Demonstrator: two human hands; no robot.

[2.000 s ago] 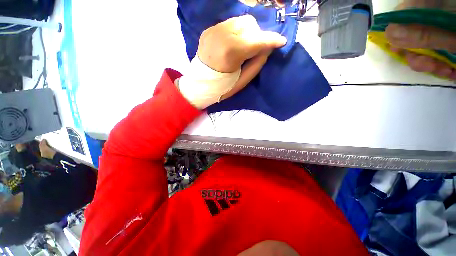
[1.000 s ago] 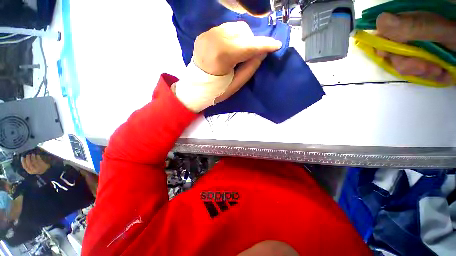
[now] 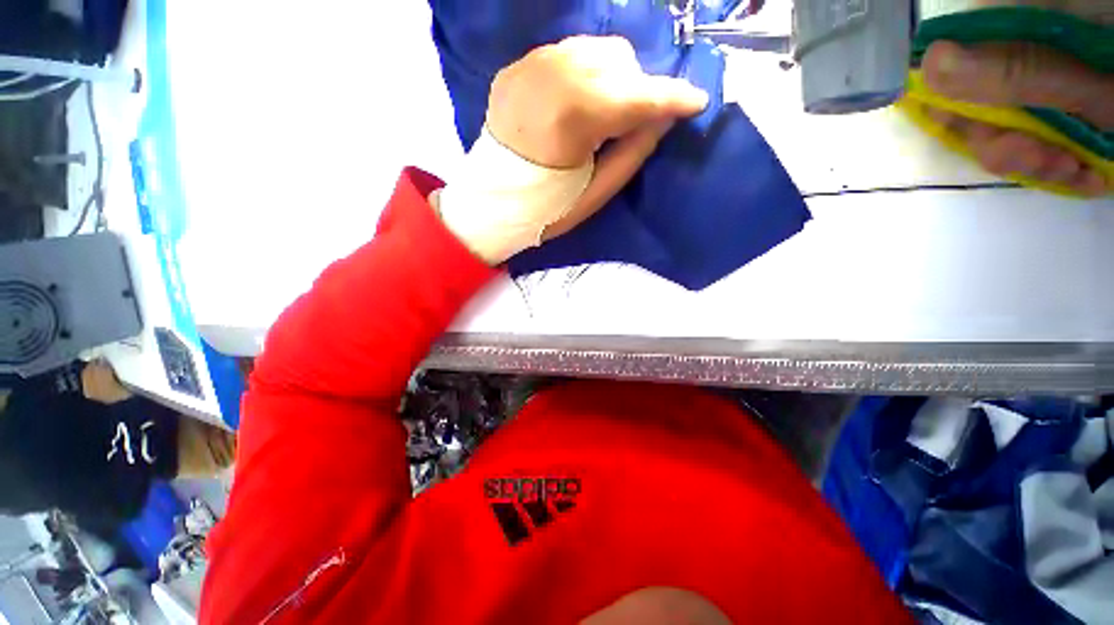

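A navy fabric panel (image 3: 721, 202) lies on the white machine table, its upper part cut off by the top edge. My left hand (image 3: 586, 104), bare with a pale wrist cover, presses on the panel, index finger extended just below the presser foot (image 3: 687, 25). Its other fingers are curled and partly hidden. The foot is at the panel's upper right edge. My right hand (image 3: 1002, 76) is at the right edge, partly cut off, with its fingers in the green and yellow handles of scissors (image 3: 1026, 22); the blades are out of view.
A grey guard (image 3: 853, 61) stands right of the foot. A measuring tape (image 3: 684, 366) runs along the near table edge. Navy, blue and grey-white pieces (image 3: 977, 513) lie below at right. A grey vented housing (image 3: 73, 299) and a person's dark clothing (image 3: 73, 446) are at left.
The view shifts slightly. My left hand and the panel keep nearly the same relation. Skin seen at the top edge is out of view now. The person at left has changed posture.
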